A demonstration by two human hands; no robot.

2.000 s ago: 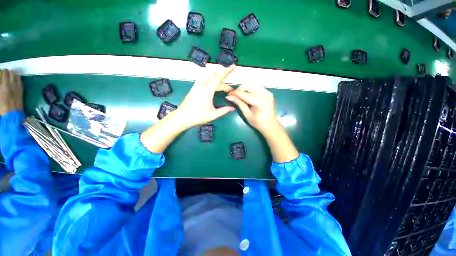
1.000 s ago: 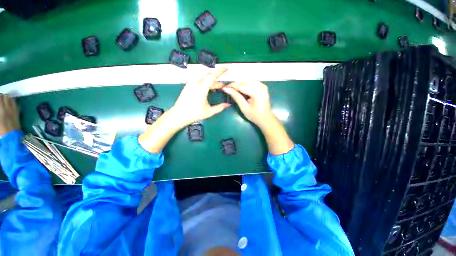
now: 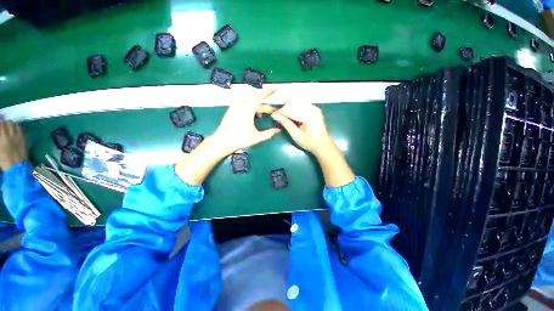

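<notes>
My left hand point(image 3: 241, 124) is over the bench just below the pale rail, thumb and fingers curved apart. A small dark thing shows between its thumb and fingers; it looks like a black housing point(image 3: 265, 121), mostly hidden. My right hand point(image 3: 302, 126) touches it from the right with thumb and fingertips pinched together; what they pinch is too small to tell. Loose black housings lie on the green bench point(image 3: 212, 200) near my left forearm, one point(image 3: 241, 162) below my left hand and one point(image 3: 279, 178) nearer the bench edge.
Beyond the pale rail point(image 3: 340, 92), a green belt point(image 3: 273, 30) carries scattered housings. A tall stack of black trays point(image 3: 437, 182) stands at right. At left are thin sticks point(image 3: 65, 194), a shiny bag point(image 3: 110, 165), several housings point(image 3: 71, 157) and another person's hand point(image 3: 11, 144).
The housings on the belt have shifted left relative to the rail. The camera view has turned a little. My hands keep nearly the same pose, close together.
</notes>
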